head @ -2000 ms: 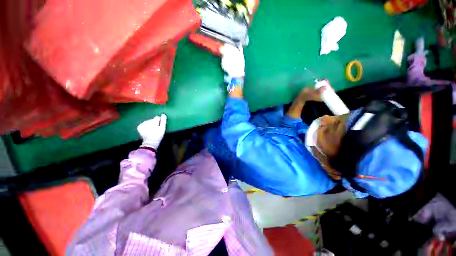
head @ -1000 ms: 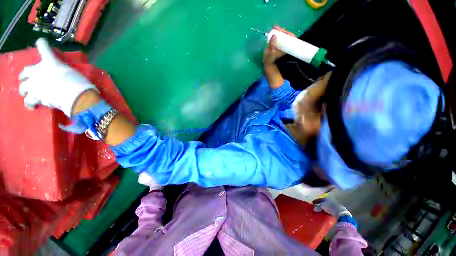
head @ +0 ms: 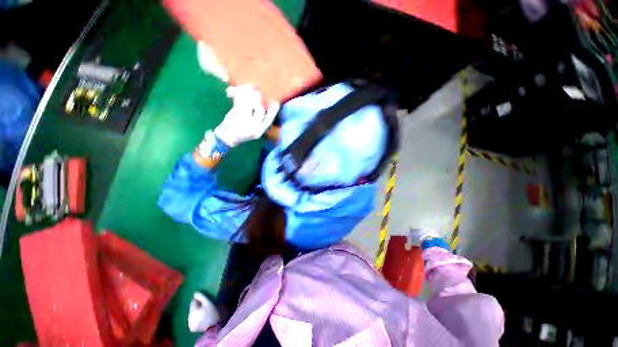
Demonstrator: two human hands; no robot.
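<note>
My left hand (head: 202,312), white-gloved, is small and blurred at the bench's near edge, right of the red foam sheets (head: 61,281); I see nothing in it, and its fingers are unclear. My right hand (head: 428,238), white-gloved with a blue wrist band, is low at my right side. Its fingers are at the top corner of a red foam piece (head: 404,270) and appear to grip it; the grip is partly hidden.
A co-worker in blue (head: 325,146) leans close in front, gloved hands on a raised red foam sheet (head: 261,47). Board assemblies (head: 51,186) lie on the green bench (head: 152,162) at left. Grey floor (head: 423,176) has yellow-black tape; black totes (head: 542,101) stand at right.
The view has swung right, showing more floor. The co-worker's white tube is no longer visible; their hands are now at a raised red sheet. My right hand and the red piece show higher up.
</note>
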